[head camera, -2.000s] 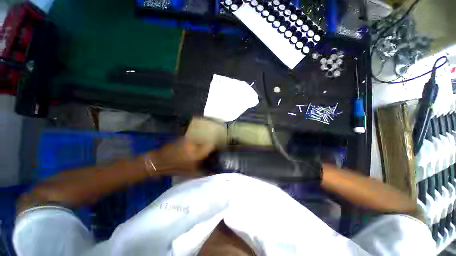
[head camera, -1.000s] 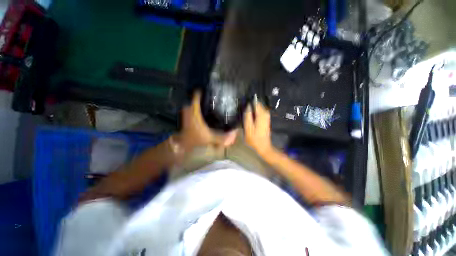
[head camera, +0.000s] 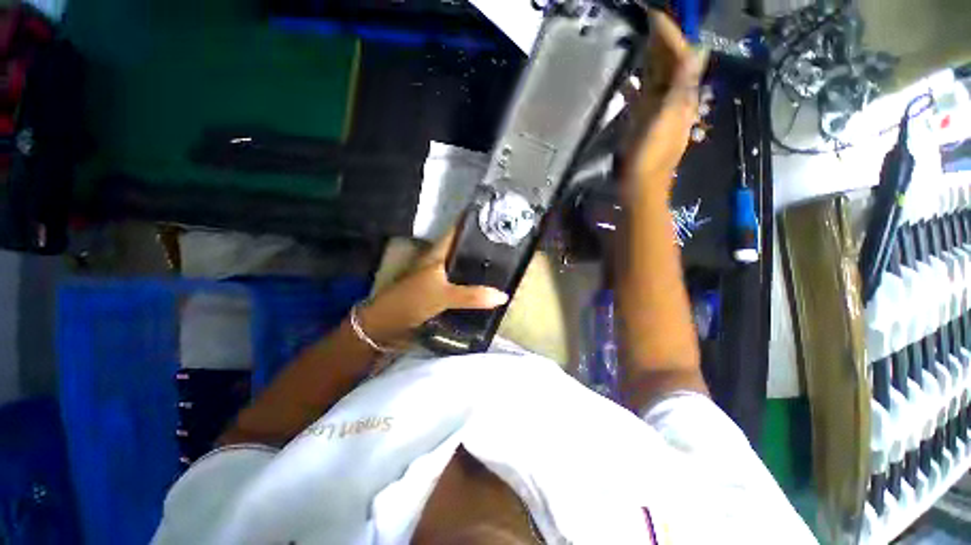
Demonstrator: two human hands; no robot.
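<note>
The lock panel housing (head camera: pixel 538 144) is held slanted above my lap, its hollow grey inside facing up. A round silver hub (head camera: pixel 505 217) sits in its lower half. My left hand (head camera: pixel 431 290) grips the housing's lower end, with the thumb over the edge. My right hand (head camera: pixel 662 117) is raised beside the housing's upper right edge, blurred; whether it holds anything cannot be told. A glossy dark bar, perhaps the lever handle (head camera: pixel 598 165), shows between the housing and my right forearm.
White paper (head camera: pixel 442 190) lies partly behind the housing. A blue-handled screwdriver (head camera: pixel 745 226) and thin pins (head camera: pixel 687 218) lie on the mat's right. The white handle rack (head camera: pixel 926 351) and brown cardboard (head camera: pixel 825 351) stand at right. A blue crate (head camera: pixel 117 394) is at left.
The housing, earlier upright between both hands, now slants up to the right, its hollow inside clearly visible. My right hand has moved up and right; my left still holds the lower end.
</note>
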